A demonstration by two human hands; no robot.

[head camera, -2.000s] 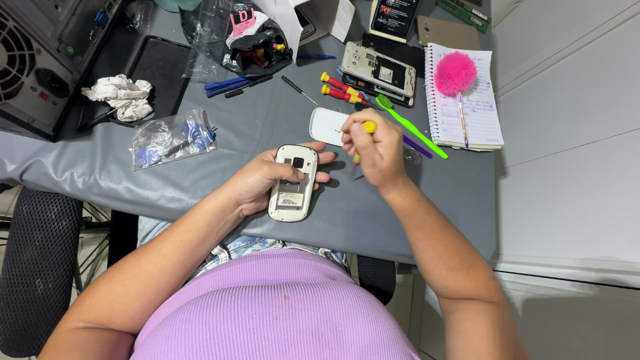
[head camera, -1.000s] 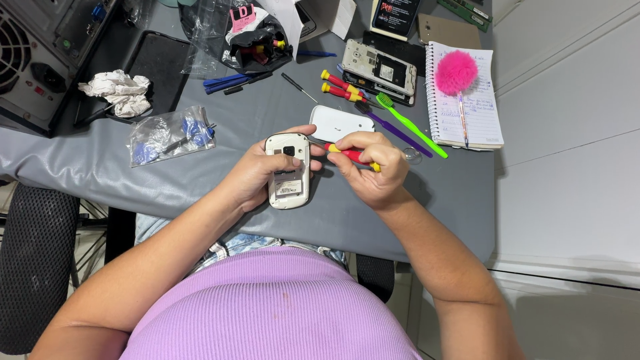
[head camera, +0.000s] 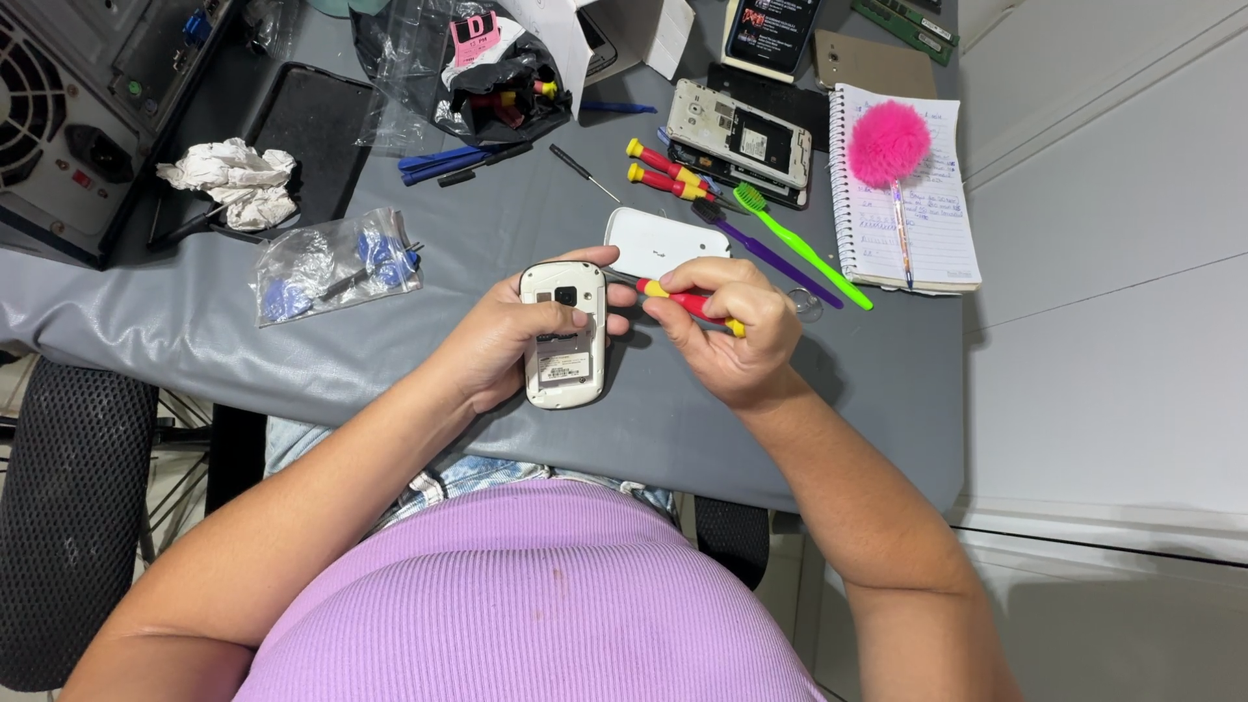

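Observation:
My left hand holds a white mobile phone with its back cover off, the thumb lying across the area below the camera. The open battery bay and a label show. In my right hand is a red and yellow screwdriver, held nearly level; its shaft points left toward the phone's upper right edge, and whether the tip touches is unclear. Just beyond the hands lies a white phone back cover. A purple toothbrush and a green toothbrush rest to its right.
More red and yellow screwdrivers lie behind the cover, near a disassembled phone. A spiral notebook with a pink pompom pen is at the right. A plastic bag, crumpled paper and a computer case stand left.
The screwdriver in my right hand has turned from steep, near the phone's right side, to nearly level. The left hand still holds the phone.

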